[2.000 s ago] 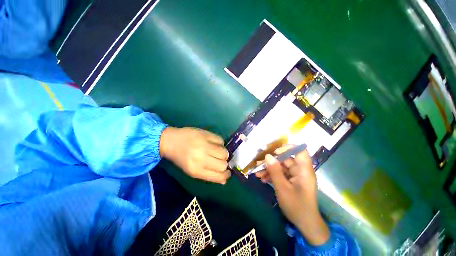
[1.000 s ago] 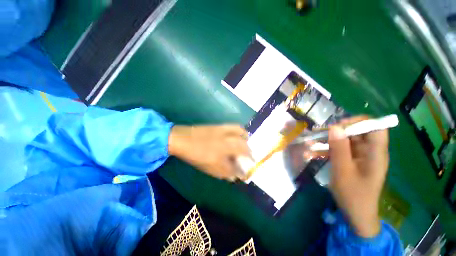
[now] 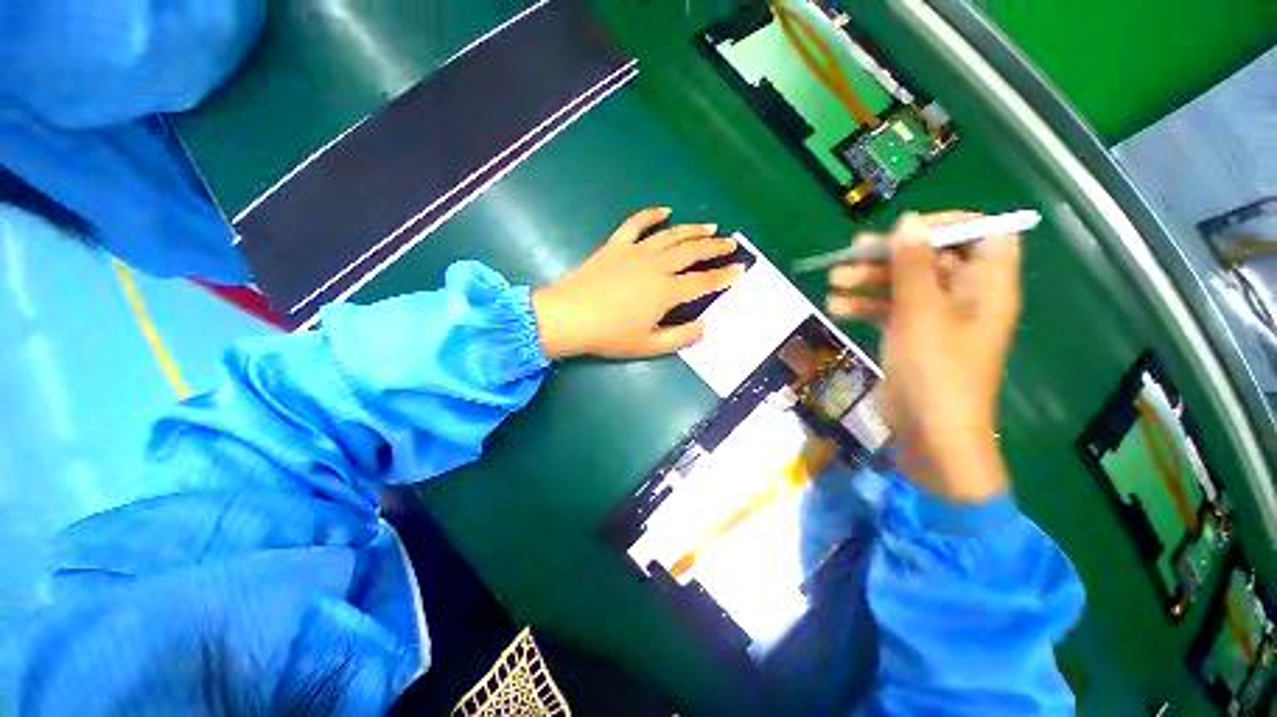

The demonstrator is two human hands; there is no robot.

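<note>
The open display unit [image 3: 742, 525] lies tilted on the green bench, with an orange flex cable [image 3: 742, 521] across its white middle. The adhesive sticker sheet [image 3: 756, 319] lies against the unit's far end. My left hand [image 3: 637, 291] rests flat with fingers spread on the sheet's black block. My right hand [image 3: 945, 336] holds white tweezers [image 3: 987, 228], their tip pointing left above the sheet's far corner. My right hand and sleeve hide part of the unit's circuit board end. Whether the tweezers hold a piece is too small to tell.
Another open unit [image 3: 833, 98] lies beyond the sheet. Two more units [image 3: 1160, 483] lie at the right, near the curved metal rail [image 3: 1064, 154]. A long black strip sheet [image 3: 434, 168] lies at the upper left. A blue-sleeved person [image 3: 126, 56] is at the upper left edge.
My left hand has left the unit's near end and lies on the sticker sheet. My right hand with the tweezers has moved up beyond the board. The view has shifted, showing another unit at the top.
</note>
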